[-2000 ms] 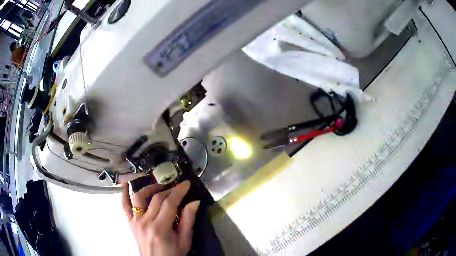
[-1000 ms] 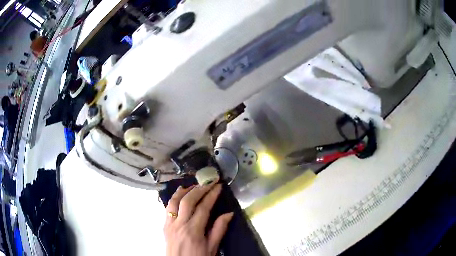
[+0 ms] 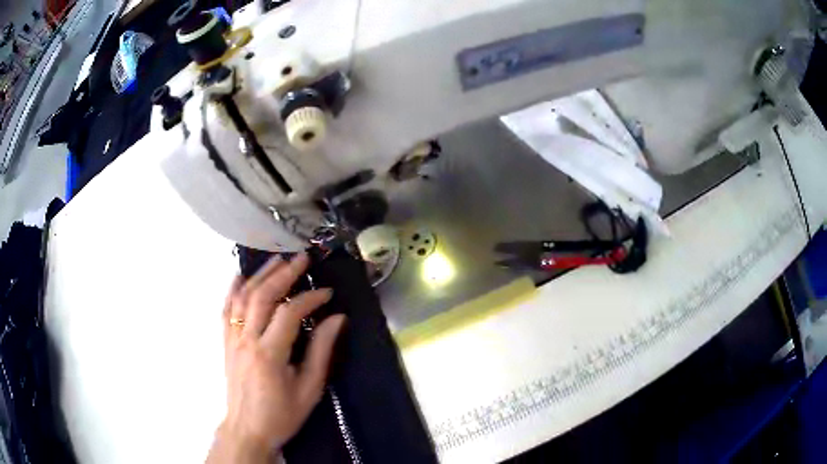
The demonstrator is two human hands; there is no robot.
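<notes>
A dark garment piece (image 3: 372,362) runs from the needle area down past the picture's bottom edge. A silvery metal zipper (image 3: 341,421) lies along it. My left hand (image 3: 277,349), bare with a ring, lies palm down on the cloth's left part, fingers apart and fingertips just below the needle area. It does not visibly grip the cloth. The presser foot and needle area (image 3: 335,237) is dark and partly hidden. The white knob (image 3: 377,244) sits just right of it, clear of my fingers. My right hand is not in view.
The white sewing machine arm (image 3: 408,68) spans the top. Red and black snips (image 3: 580,258) lie on the bed, near a crumpled white cloth (image 3: 603,154). Yellow tape (image 3: 467,313) and a printed ruler (image 3: 626,349) run along the front. Dark garments (image 3: 27,335) are at left.
The view has turned and shifted. My left hand has moved away from the white knob, down and left onto the cloth. More of the zipper shows beside the hand.
</notes>
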